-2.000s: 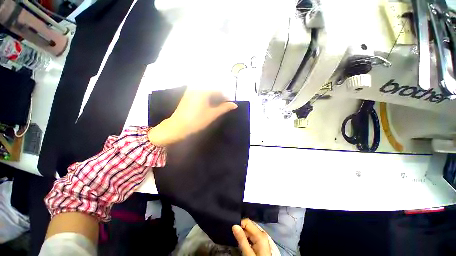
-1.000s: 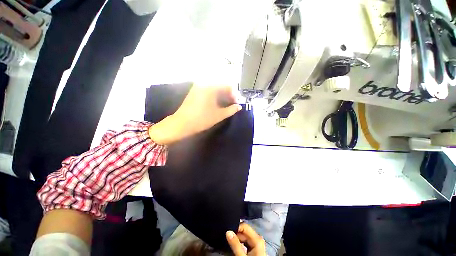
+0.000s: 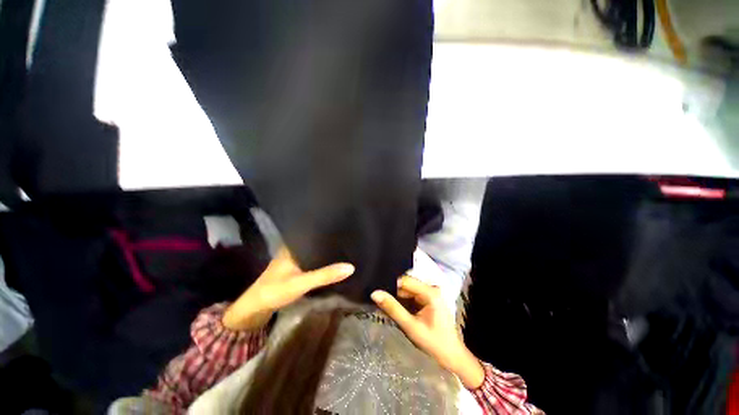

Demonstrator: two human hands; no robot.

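A long black fabric panel lies over the white table and hangs over its front edge towards my lap. My left hand holds the panel's lower left part near its end, thumb on top and fingers hidden behind the cloth. My right hand is at the panel's lower right corner, thumb and fingers at the cloth's edge. The panel's far end runs out of the top of the picture. The sewing machine's head and needle are out of view.
Other black panels lie on the table at the left. Black-handled scissors show at the top right, beside a yellow curved strip. The white table edge crosses the view. Dark cloth is at the right below it.
The view has tipped down towards my lap. My left hand has moved from the panel's far end near the needle to its near end, beside my right hand.
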